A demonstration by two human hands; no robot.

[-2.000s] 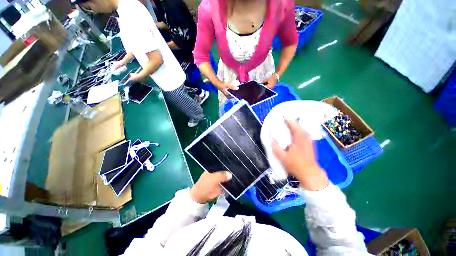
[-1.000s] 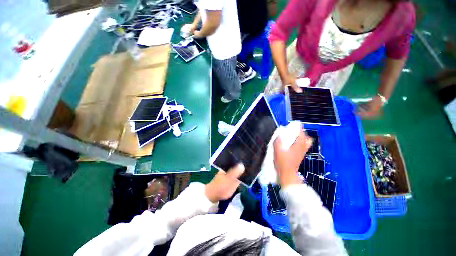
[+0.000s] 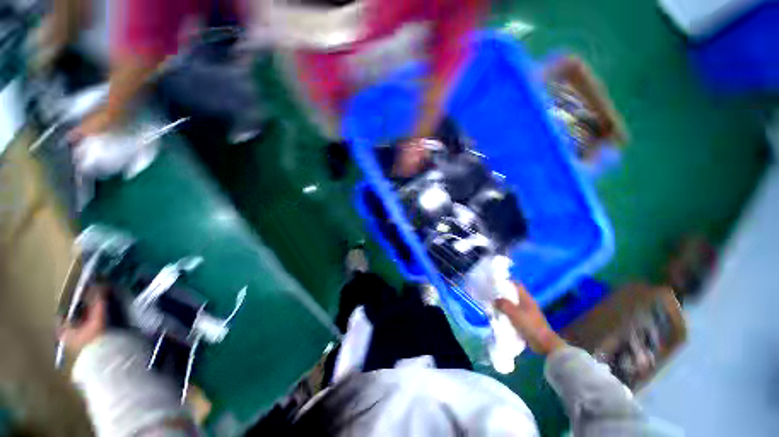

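Observation:
The picture is strongly blurred. My left hand (image 3: 85,320) is at the far left, over the bench beside dark solar panels (image 3: 175,311) with white leads. A dark shape touches its fingers, but whether they grip it cannot be told. My right hand (image 3: 528,323) holds a crumpled white cloth (image 3: 497,286) at the near rim of the blue crate (image 3: 589,205). Dark panels with white leads (image 3: 478,213) lie in the crate's left part.
A person in a pink top (image 3: 393,43) stands across, one hand in the crate, the other over the bench (image 3: 201,222) by a white bundle. Cartons of small parts stand beyond the crate (image 3: 589,107) and at lower right (image 3: 645,333). Brown cardboard (image 3: 30,247) lies far left.
My left hand has moved left to the bench; the panel it held is no longer seen between my hands. My right hand has lowered with the cloth. The other person's hands have moved apart.

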